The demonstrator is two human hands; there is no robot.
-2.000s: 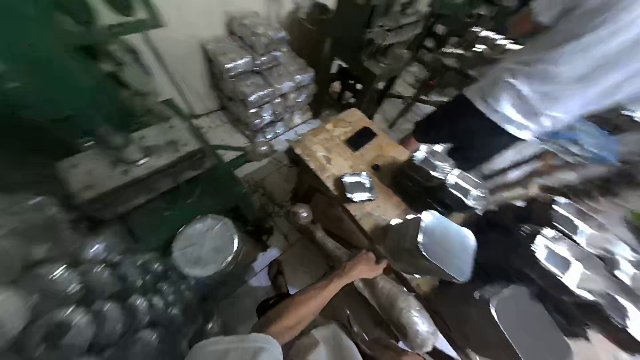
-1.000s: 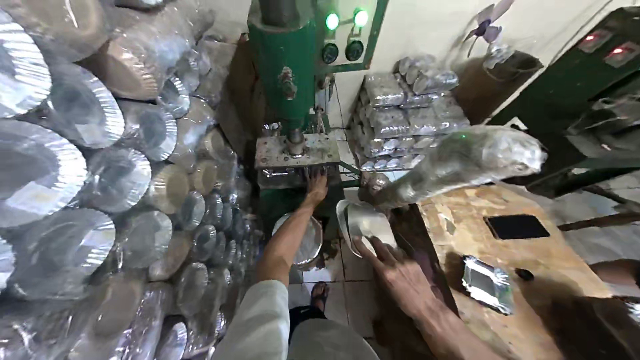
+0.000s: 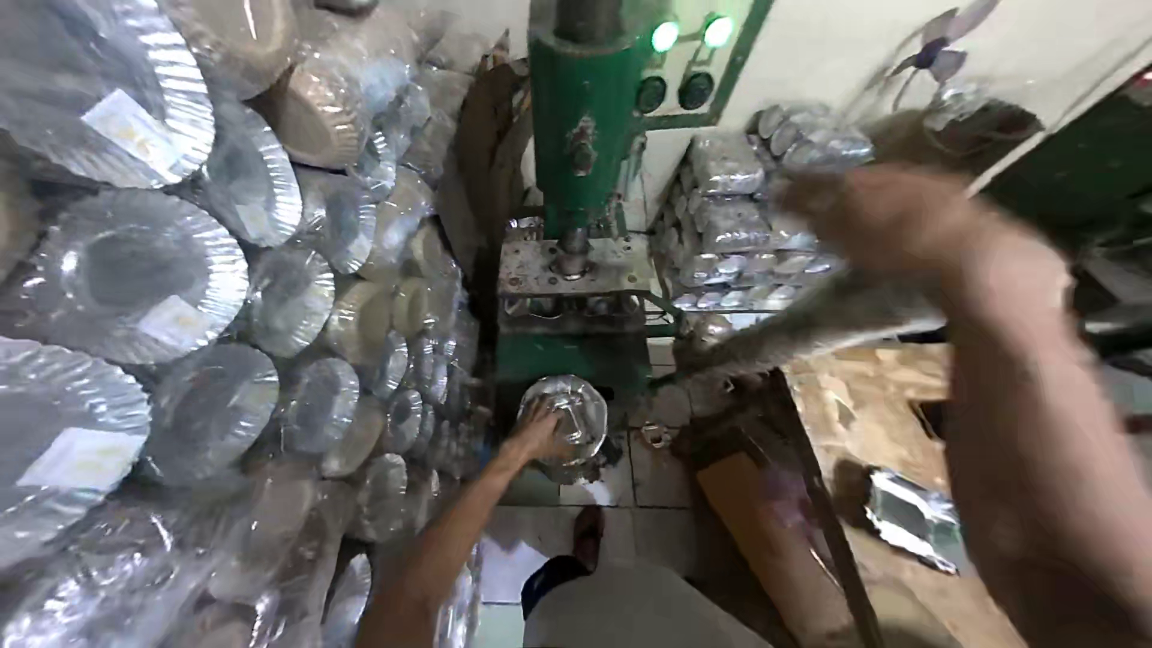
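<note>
My left hand point(image 3: 540, 436) is spread over a round, shiny foil-topped container point(image 3: 576, 409) at the foot of the green press point(image 3: 576, 162); whether it grips anything there is unclear. The press's metal plate point(image 3: 576, 266) sits above that container. My right hand point(image 3: 873, 220), blurred, is raised at the upper right over a long plastic-wrapped bundle point(image 3: 810, 315); whether it touches the bundle cannot be told. A silver foil tray point(image 3: 913, 520) lies on the wooden table point(image 3: 891, 387) near my right forearm.
Plastic-wrapped stacks of foil plates point(image 3: 148, 274) fill the left side. Wrapped foil packs point(image 3: 733, 225) are piled by the wall behind the press. A dark phone-like object point(image 3: 929, 418) lies on the table. Below the table's left edge stands a cardboard piece point(image 3: 751, 531). A fan point(image 3: 931, 54) is at the upper right.
My left hand has moved from the press plate down to the round container. My right hand has left the shiny metal piece beside the press and risen to the upper right.
</note>
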